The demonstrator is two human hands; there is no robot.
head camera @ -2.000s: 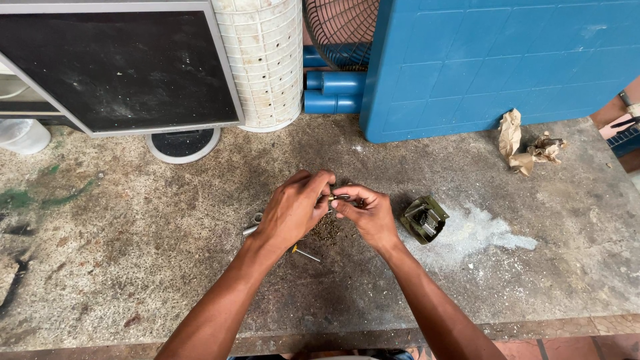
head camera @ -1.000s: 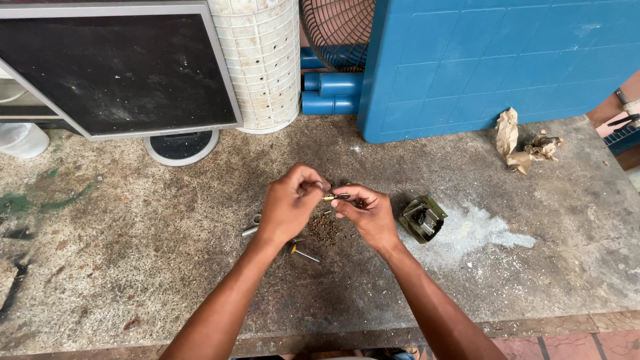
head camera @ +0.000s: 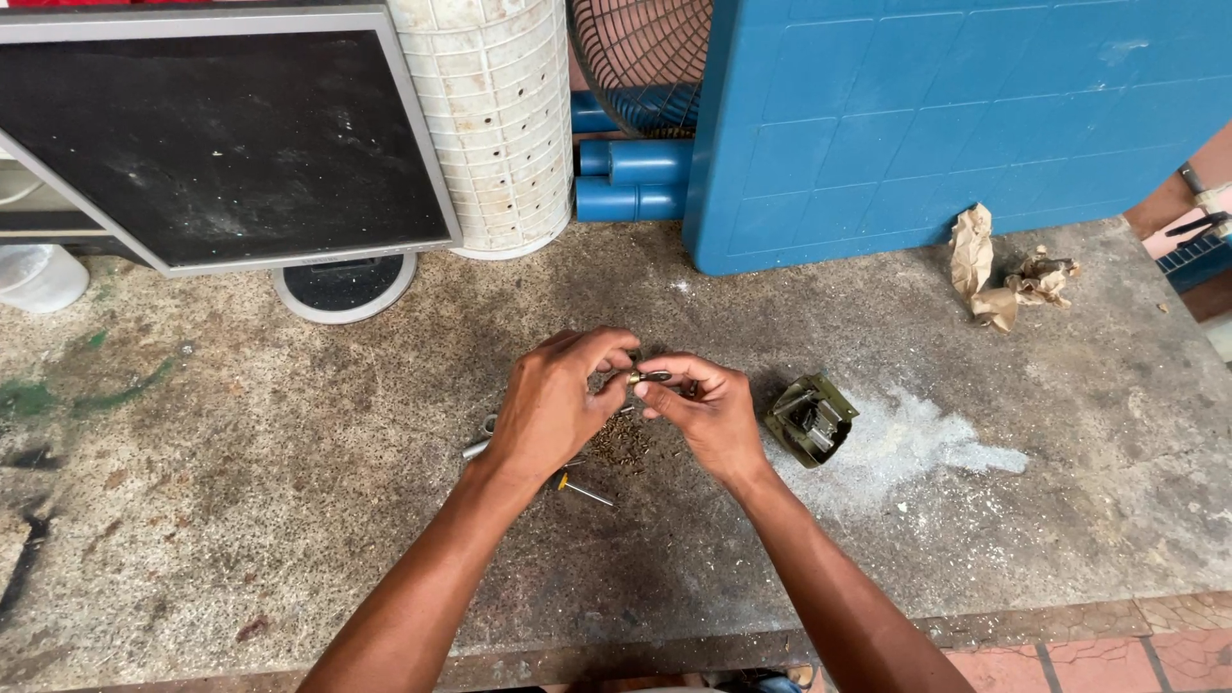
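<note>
Between the fingertips of my right hand (head camera: 707,409) is a small brass-coloured metal piece with a dark part (head camera: 650,377); its exact kind is too small to tell. My left hand (head camera: 568,399) is bent beside it, fingertips at the piece's left end; whether they grip anything is unclear. Below the hands lies a pile of tiny brass-coloured pieces (head camera: 621,445) on the stained worktop. A thin metal rod with a yellow part (head camera: 587,494) lies just under the pile. Metal cylindrical pieces (head camera: 474,449) show partly behind my left hand. An open olive-green metal container (head camera: 810,421) with metal pieces inside stands to the right.
Pale powder (head camera: 910,438) is spread right of the container. Crumpled brown paper (head camera: 974,260) lies farther back. A monitor (head camera: 231,144), a perforated white cylinder (head camera: 486,125), blue pipes (head camera: 645,162), a fan guard (head camera: 643,58) and a large blue panel (head camera: 924,125) line the back. A white tub (head camera: 43,279) stands far left.
My left hand's fingers have shifted around the small piece, while my right hand keeps nearly the same place. The container and the pile have not moved.
</note>
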